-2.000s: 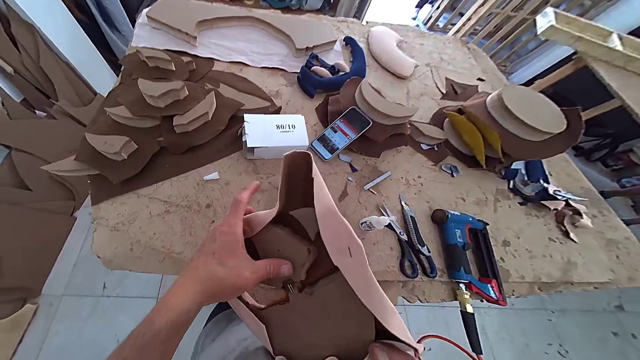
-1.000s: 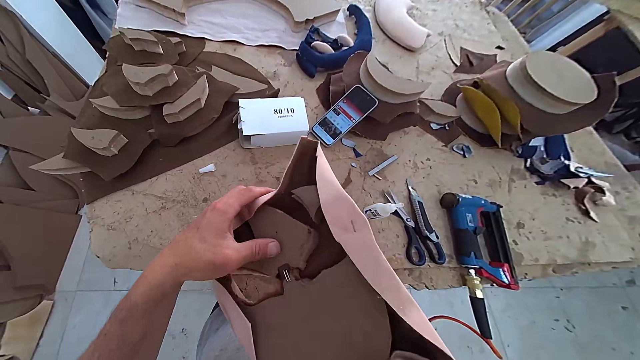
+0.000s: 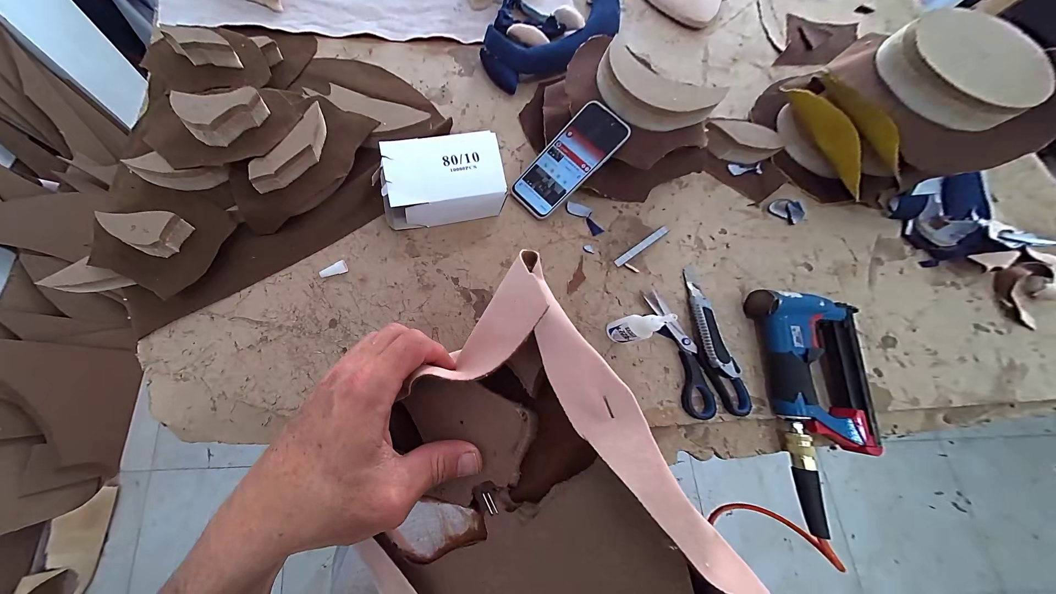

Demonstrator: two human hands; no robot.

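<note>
A brown piece with a pale pink leather-like edge band point(image 3: 620, 421) stands up from the bottom of the view, narrowing to a folded tip. My left hand point(image 3: 375, 445) grips the left part of this band, fingers outside and thumb inside over a tan padded panel point(image 3: 483, 425). Beneath the thumb, metal staples point(image 3: 490, 500) show beside a torn edge and a whitish patch point(image 3: 437, 528). Another staple point(image 3: 609, 407) sits in the right side of the band. My right hand is out of view.
On the worktable point(image 3: 247, 375), a blue pneumatic stapler point(image 3: 796, 355), a utility knife point(image 3: 709, 330), scissors point(image 3: 689, 371) and a small glue bottle point(image 3: 635, 328) lie right. Behind are a white box point(image 3: 443, 177), a smartphone point(image 3: 571, 159) and brown pieces with foam wedges point(image 3: 219, 115).
The left side of the pink band has folded over near the tip, where it stood more upright before. My left hand still holds that side. Part of my right hand showed at the bottom two seconds ago.
</note>
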